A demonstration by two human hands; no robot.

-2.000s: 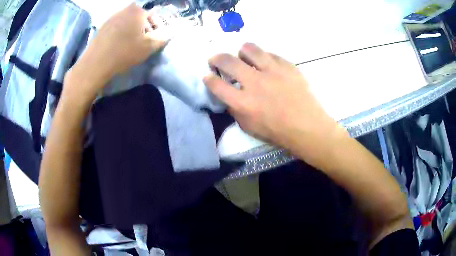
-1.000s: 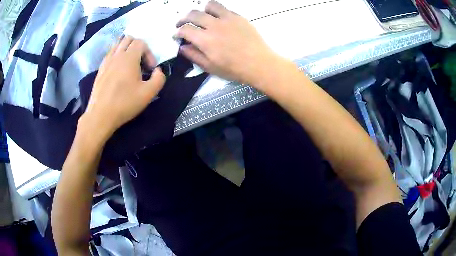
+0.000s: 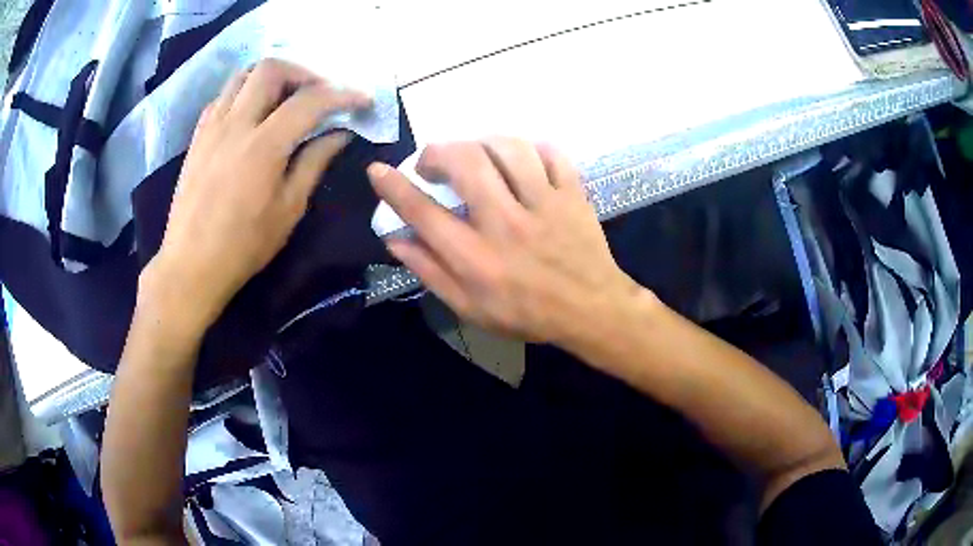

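The garment panel point(image 3: 96, 288), dark with a pale grey wrong side, lies over the left of the table and hangs over the front edge towards the lap. My left hand point(image 3: 240, 176) grips the panel near its upper right corner, where a pale grey strip point(image 3: 376, 119) shows past the fingertips. My right hand point(image 3: 523, 240) is just right of it, over the table edge, fingers apart. Its index fingertip is at the dark cloth's edge. No held thing shows in it, though its palm is hidden. A loose pale thread point(image 3: 320, 305) trails below the cloth.
Ruler tape point(image 3: 726, 144) runs along the front edge of the white table point(image 3: 640, 64). A dark rectangle point(image 3: 880, 23) and red handles point(image 3: 945, 37) are at the upper right. A tied bundle of cut pieces point(image 3: 907, 320) hangs at right; cut pieces point(image 3: 229, 443) lie below the table at left.
The sewing machine parts and blue knob have left the view. The panel's worked part has come down and left. My right hand has moved down from the cloth's upper edge to the table edge.
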